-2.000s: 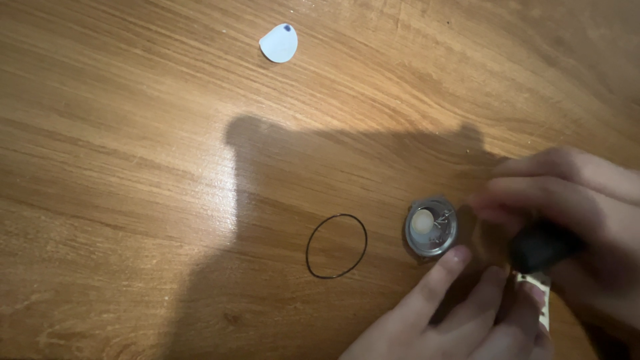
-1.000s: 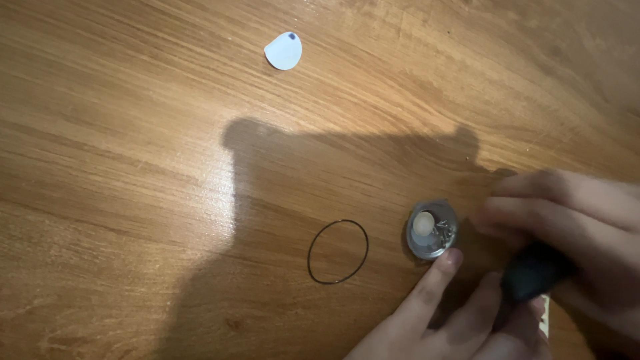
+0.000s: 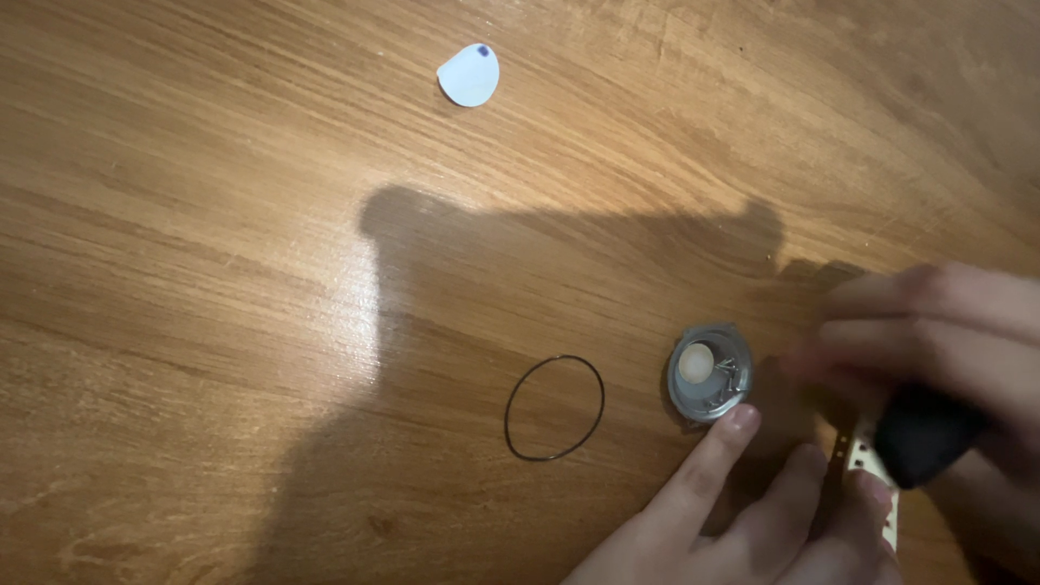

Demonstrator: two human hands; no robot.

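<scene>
A small round grey container (image 3: 708, 375) holds a pale disc (image 3: 696, 363) and several small metal pins or screws (image 3: 729, 379). The index fingertip of my left hand (image 3: 756, 504) touches its lower rim, while other fingers of that hand rest on a cream perforated strip (image 3: 869, 459), partly covered. My right hand (image 3: 934, 333), blurred, is above the strip with a black object (image 3: 926, 435) in it, perhaps a tool handle; its far end is hidden. To the left of the container lies a thin black ring (image 3: 555, 408), like a rubber gasket.
The wooden table (image 3: 203, 244) fills the view. A white rounded sticker or paper piece (image 3: 470, 75) with a dark blue mark and a bent left edge lies near the top. A broad shadow falls across the middle.
Small metal pieces that my right fingers were near at the container's right edge now lie inside it. My right hand has shifted slightly downward and away from the container with the black object.
</scene>
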